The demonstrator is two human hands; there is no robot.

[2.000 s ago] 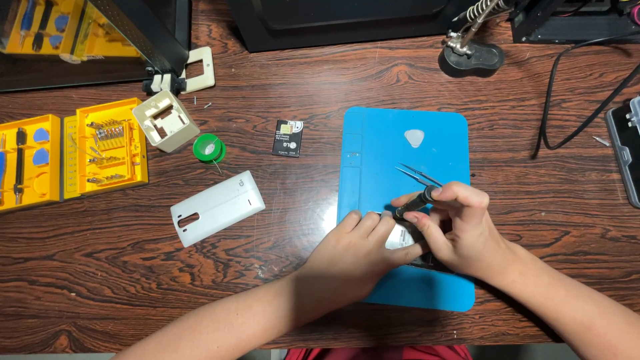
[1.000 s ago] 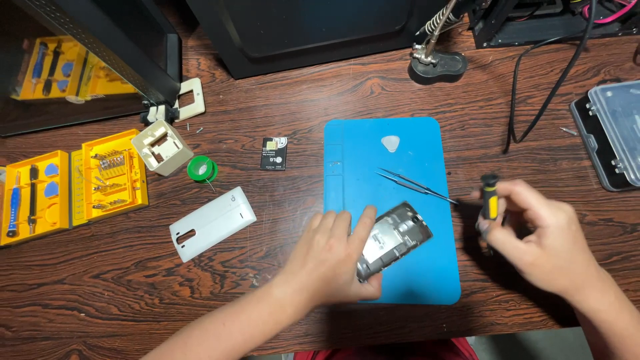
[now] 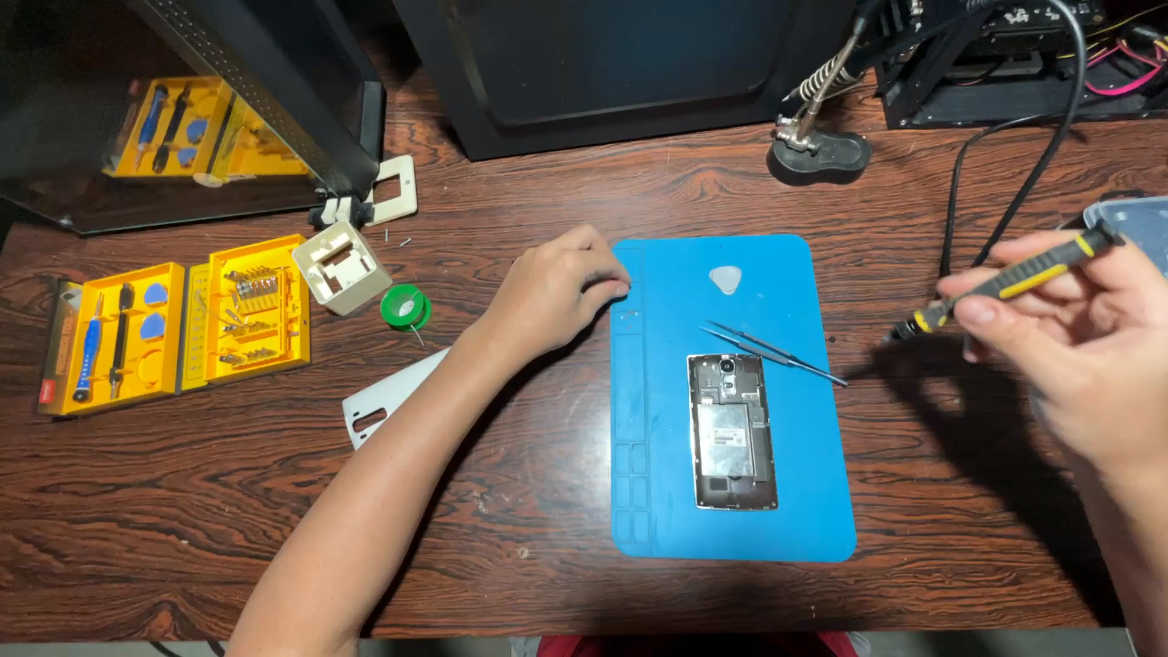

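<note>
An opened smartphone (image 3: 732,433) lies on a blue silicone work mat (image 3: 730,538), its inner side with camera and battery bay facing up. Tweezers (image 3: 776,354) rest just above it, and a pale triangular opening pick (image 3: 725,279) is higher on the mat. My right hand (image 3: 1063,338) holds a black and yellow screwdriver (image 3: 1013,280) in the air right of the mat, its tip pointing left. At the mat's upper left edge is my left hand (image 3: 570,292), fingers curled; whether something small is between the fingertips cannot be told. My left forearm partly covers a white phone back cover (image 3: 392,397).
A yellow bit and tool case (image 3: 173,338) stands open at left, beside a beige plastic box (image 3: 342,269) and a green solder spool (image 3: 405,307). Behind are a monitor, a soldering iron stand (image 3: 819,157) and a black cable (image 3: 954,201). A clear plastic box (image 3: 1131,219) is at right.
My left hand has let go of the phone and moved to the mat's upper left edge. The phone now lies flat on the mat. The screwdriver has stayed in my right hand, now raised and tilted.
</note>
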